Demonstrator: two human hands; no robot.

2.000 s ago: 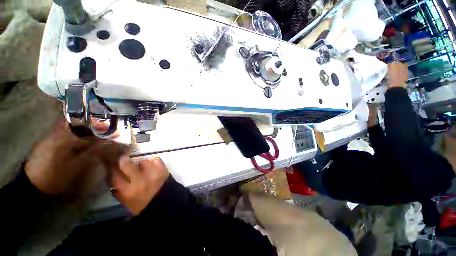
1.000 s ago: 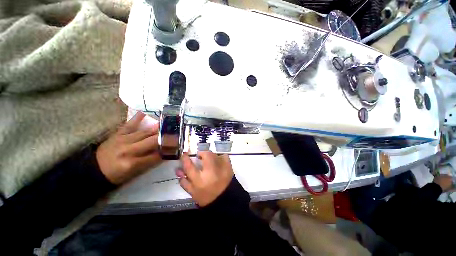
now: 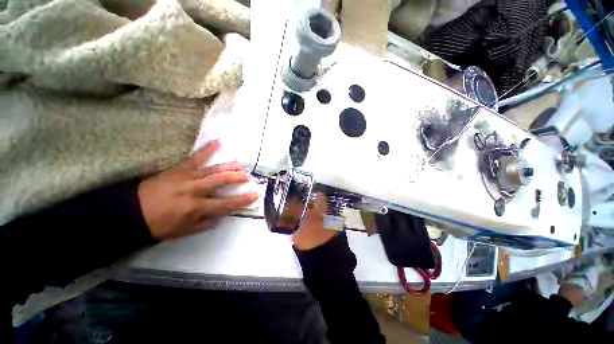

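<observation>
The beige fleece garment body [image 3: 101,127] lies in folds at the left, beside the white sewing machine head [image 3: 404,134]. My left hand [image 3: 195,200] lies palm down at the fleece's edge, left of the needle area, with its fingers spread and pointing towards the machine. A smooth white surface shows by its fingertips; I cannot tell whether it is fabric or table. My right hand [image 3: 314,227] reaches in under the head's end, behind the shiny take-up lever guard [image 3: 288,200]. Its fingers are mostly hidden, and so is anything in them. The presser foot and needle are hidden too.
A black phone [image 3: 405,240] and red-handled scissors [image 3: 419,277] lie on the white sewing table [image 3: 256,259], right of my right hand. The control panel [image 3: 525,243] is on the machine's front face. Another person's dark sleeve [image 3: 525,319] shows at the lower right.
The view has shifted, so the machine sits further right and lower in the picture. My right hand has moved further in under the head. My left hand stays at the fleece's edge, fingers spread.
</observation>
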